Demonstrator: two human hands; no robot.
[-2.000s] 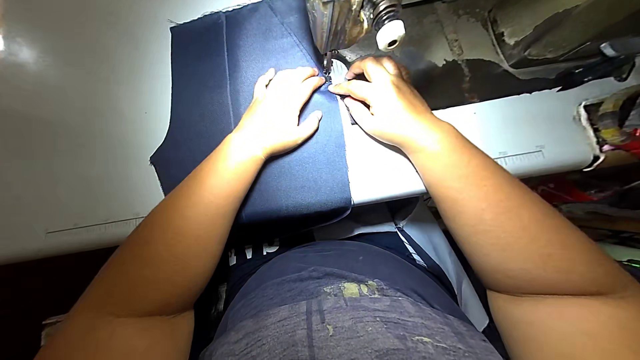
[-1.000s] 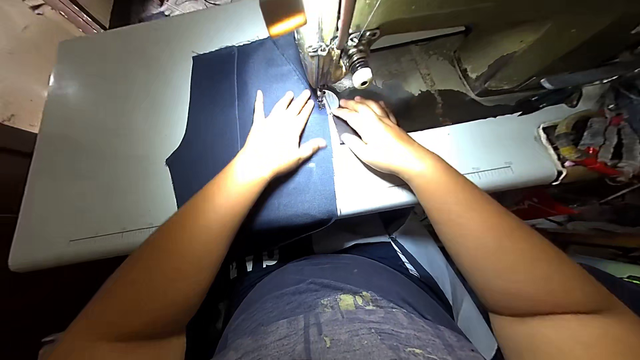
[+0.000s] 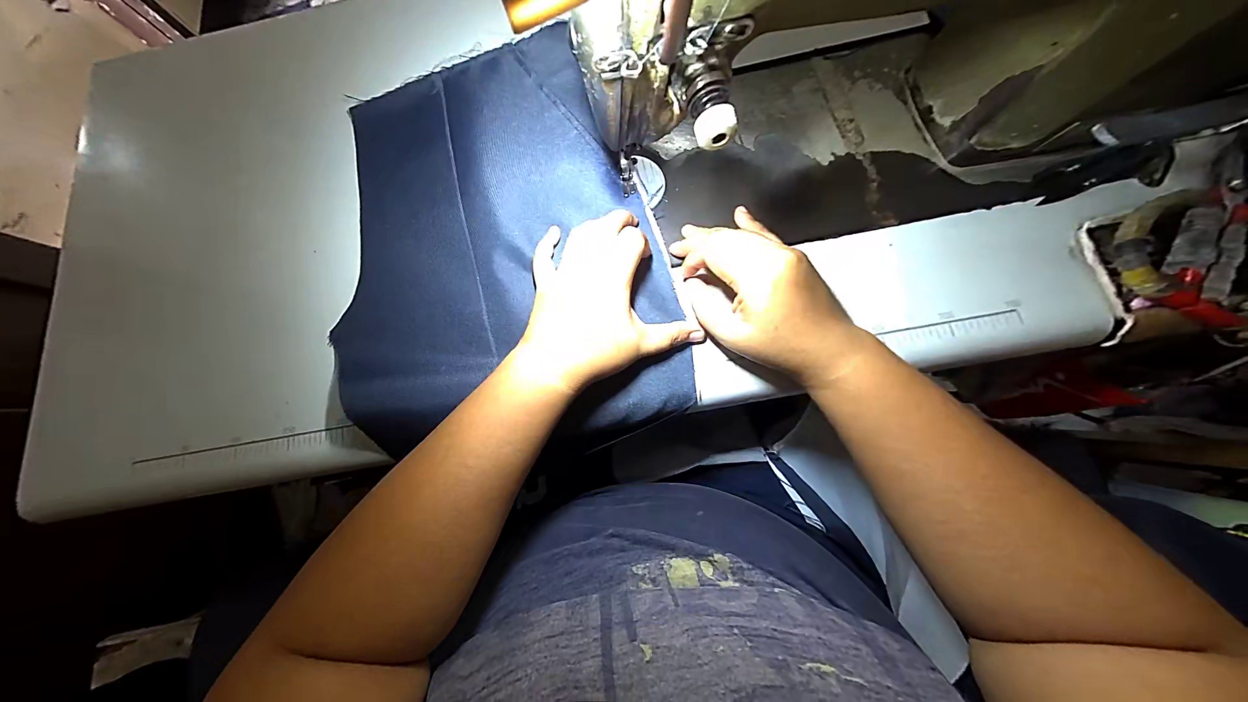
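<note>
A piece of navy blue fabric lies flat on the sewing machine table, its right edge running up under the presser foot of a sewing machine. Spread on the fabric just below the foot is my left hand, its thumb reaching to the right edge. My right hand rests beside that edge with fingers curled; whether it pinches the edge cannot be told. A pale strip shows along the edge between the hands. Part of the fabric hangs over the table's front edge.
The white table bears printed ruler marks near its front edge. A round white knob sits right of the needle area. Colored items lie in an opening at the right. More dark and pale cloth hangs below the table.
Both hands have moved back from the presser foot toward the table's front edge. The right hand's fingers were close beside the foot before. The view has shifted.
</note>
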